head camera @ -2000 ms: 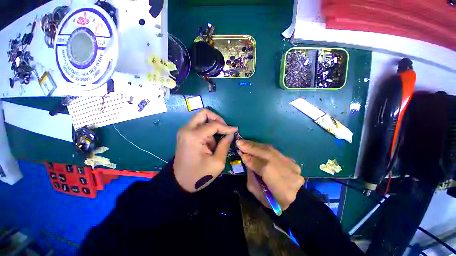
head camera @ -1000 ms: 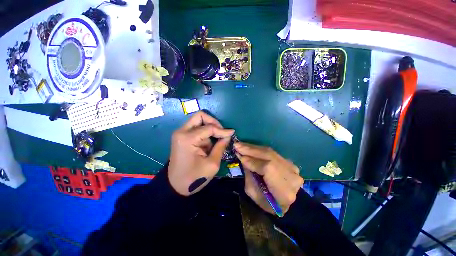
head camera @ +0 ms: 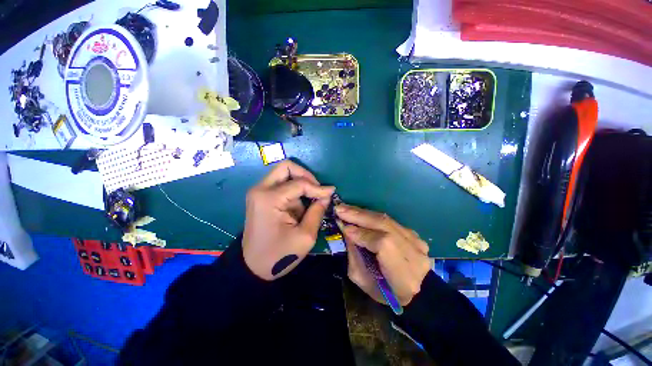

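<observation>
My left hand (head camera: 284, 219) pinches a small dark part (head camera: 329, 211) between thumb and fingers; the fingers hide most of it. My right hand (head camera: 386, 254) holds slim purple-blue tweezers (head camera: 381, 280), with the fingertips touching the dark part beside my left fingers. The tweezer tips are hidden. A small silver-white cell with a yellow edge (head camera: 336, 244) shows just below the part, between my hands. Another such cell (head camera: 272, 153) lies on the green mat above my left hand.
Two-section parts tray (head camera: 446, 130) at upper right, gold tin (head camera: 358, 82) with a black round container (head camera: 292, 91) at the upper middle. Solder spool (head camera: 132, 86) and dotted sheet (head camera: 132, 163) at left. White strip (head camera: 436, 159) and black-orange tool (head camera: 565, 171) at right. Red tray (head camera: 107, 260) at lower left.
The view has shifted slightly, so bench items appear a little further left than at first. My hands keep almost the same pose, still together on the small part.
</observation>
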